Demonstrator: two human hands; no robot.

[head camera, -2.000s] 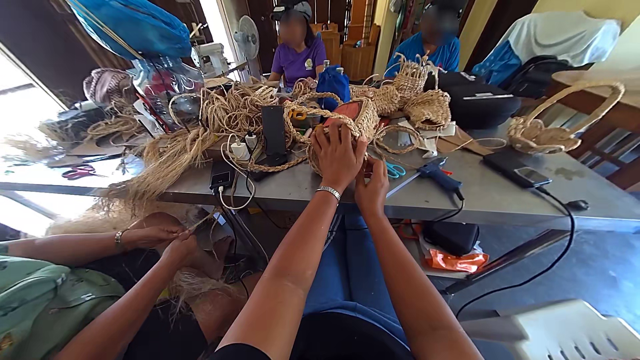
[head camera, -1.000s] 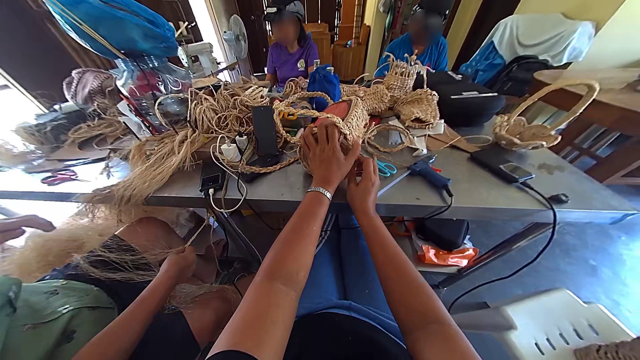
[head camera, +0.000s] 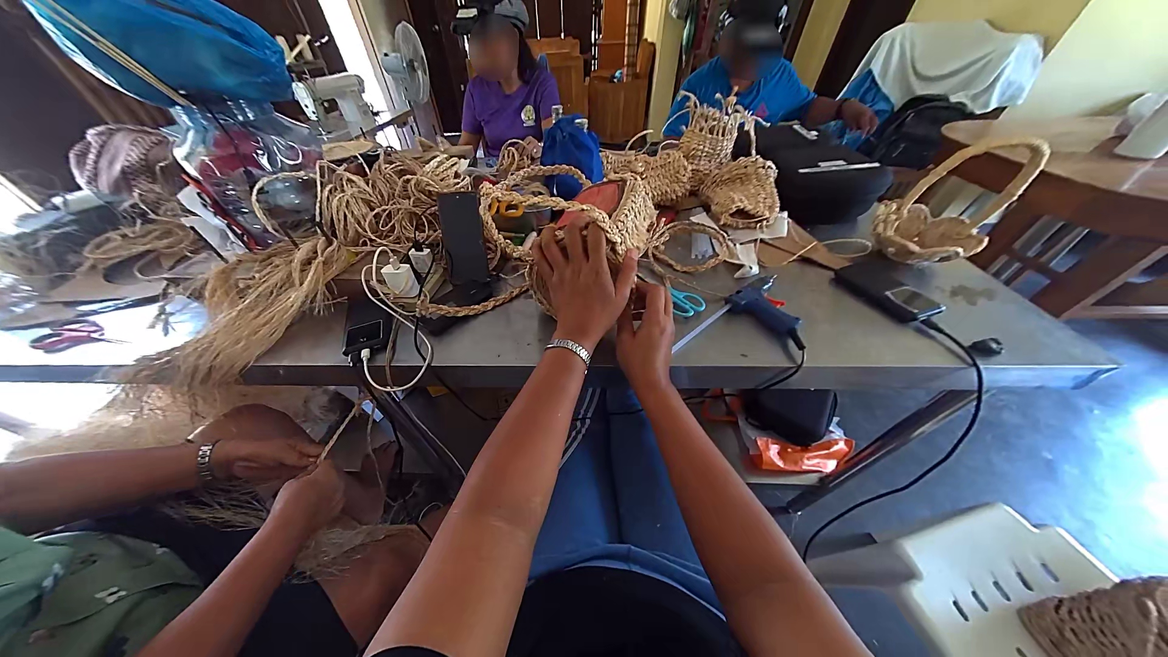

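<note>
My left hand (head camera: 582, 281), with a metal bracelet at the wrist, lies spread over a braided fiber basket (head camera: 630, 217) on the table. Reddish material shows inside the basket, and a braided handle loops from it to the left. Close beside, my right hand (head camera: 646, 333) is at the basket's lower right side, its fingers bent; the fingertips are partly hidden, so its grip cannot be told. Right of the hands lie turquoise-handled scissors (head camera: 686, 302) and a dark blue glue gun (head camera: 765, 308). A black phone (head camera: 464, 237) stands upright to the left.
Bundles of braided cord (head camera: 392, 205) and loose fiber (head camera: 265, 301) cover the left side. Behind are small woven baskets (head camera: 741, 190); a handled basket (head camera: 931, 233) and power bank (head camera: 876, 290) with cable sit right. A person twists fiber at lower left; two people sit opposite.
The neighbor's hands at lower left, apart one second ago, are now close together on a fiber strand. My hands remain at the basket.
</note>
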